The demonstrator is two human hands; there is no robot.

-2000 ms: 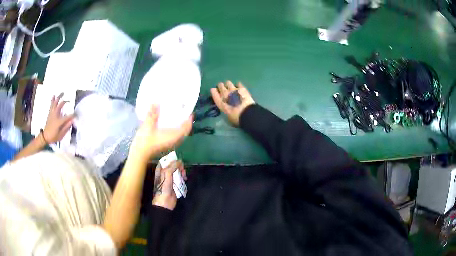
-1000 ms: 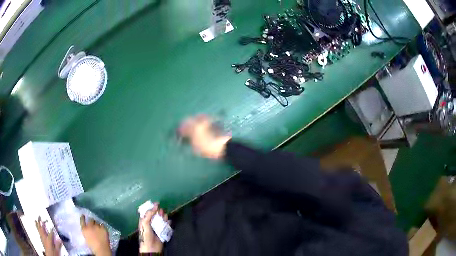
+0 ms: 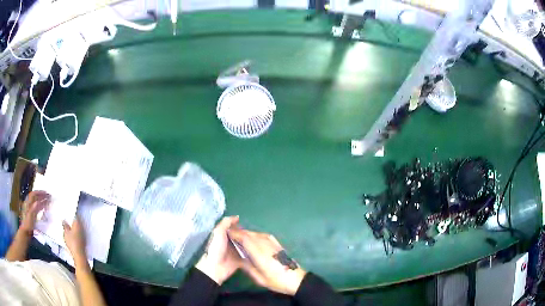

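My left hand (image 3: 218, 254) and my right hand (image 3: 268, 260) meet palm to palm at the bench's front edge. A thin white edge, seemingly the instruction leaflets (image 3: 238, 247), shows between them; the rest is hidden. A small dark patch lies on my right hand near the wrist; I cannot tell what it is. A clear, crinkly bubble bag (image 3: 179, 209) lies just left of my left hand, with something whitish inside. A white small fan (image 3: 246, 110) lies on the green bench beyond my hands.
White gift boxes (image 3: 119, 161) stand at the left, where another person's hands (image 3: 74, 242) handle white cartons. A black cable and parts pile (image 3: 412, 203) lies at right. A slanted post (image 3: 412, 89) rises behind it, near another white fan (image 3: 441, 95). White cord (image 3: 57, 116) lies at back left.
My right hand has moved left and met my left hand, which has come up over the bench edge. The bubble bag is now beside them. The view has turned and shifted.
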